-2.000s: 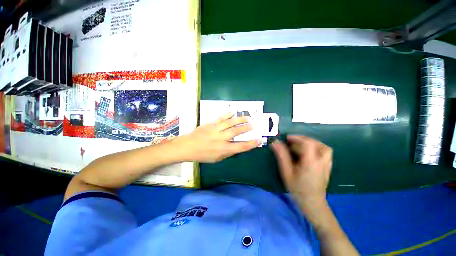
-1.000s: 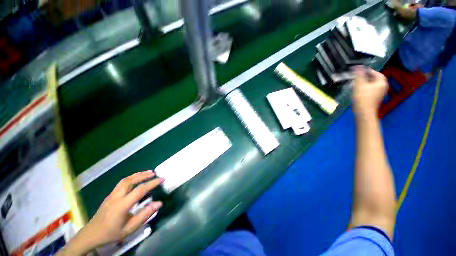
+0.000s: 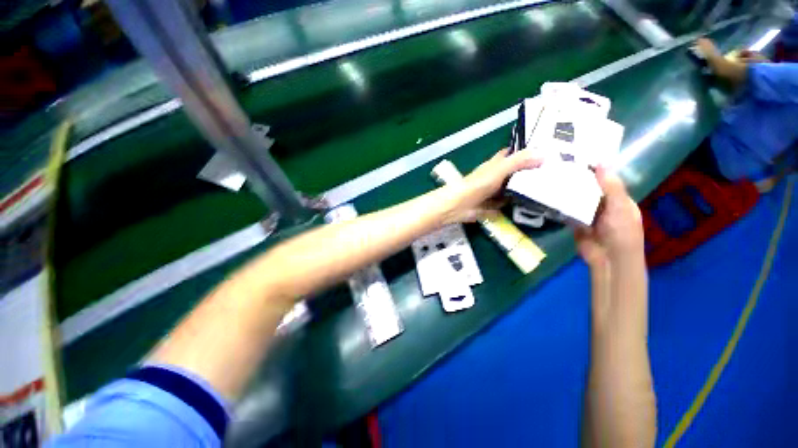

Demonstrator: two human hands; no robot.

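Observation:
A stack of white hang-tab boxes [image 3: 564,144] with dark pictures is between my two hands at the upper right of the bench. My left hand [image 3: 503,179] grips the stack at its left side, with dark box edges beside the fingers. My right hand [image 3: 612,214] grips its lower right side. Another hang-tab box [image 3: 446,262] lies flat on the bench below my left forearm, its tab towards the front edge. The undersides of the held boxes are mostly hidden.
A yellow-edged strip [image 3: 512,241] and a curled label strip [image 3: 376,306] lie by the loose box, partly under my forearm. A slanted metal post [image 3: 219,114] stands at the left. White pieces lie on the conveyor. Another person's hand [image 3: 722,64] and a red crate [image 3: 700,214] are at the right.
The view has shifted right. My left hand has left the sheet near the left and crossed to the box stack. Both hands have taken hold of boxes that lay at the far end.

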